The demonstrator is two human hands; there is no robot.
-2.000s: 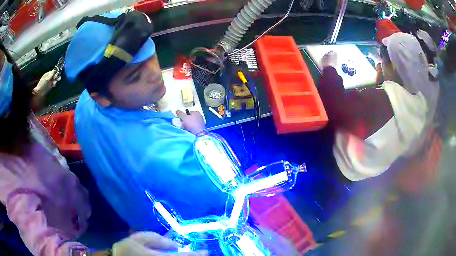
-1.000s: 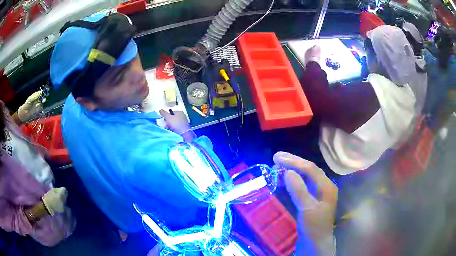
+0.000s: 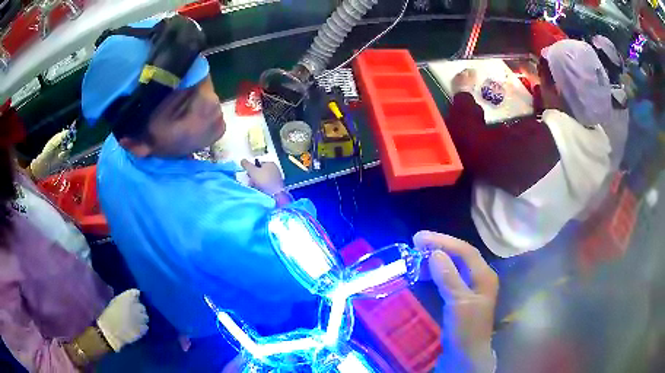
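The balloon-dog lamp (image 3: 337, 309) glows bright blue at the bottom centre, in front of a blue-coated coworker. Its lower part is cut off by the frame edge. My right hand (image 3: 467, 291), in a thin whitish glove, is raised at the lamp's right side. Its thumb and fingers close on the small clear tip of the segment that points right. My left hand cannot be made out; the lower part of the lamp is cut off and lost in glare.
A blue-coated coworker (image 3: 197, 218) sits close ahead. A pink-coated coworker's gloved hand (image 3: 124, 319) is at lower left. A red parts tray (image 3: 408, 120), a yellow-black device (image 3: 335, 138) and a ribbed hose (image 3: 339, 33) are on or above the bench. Another coworker (image 3: 547, 167) sits right.
My right hand has come up to the lamp's right-hand tip. The pink-coated coworker's gloved hand has moved away from the lamp to the left. The lamp stays lit blue.
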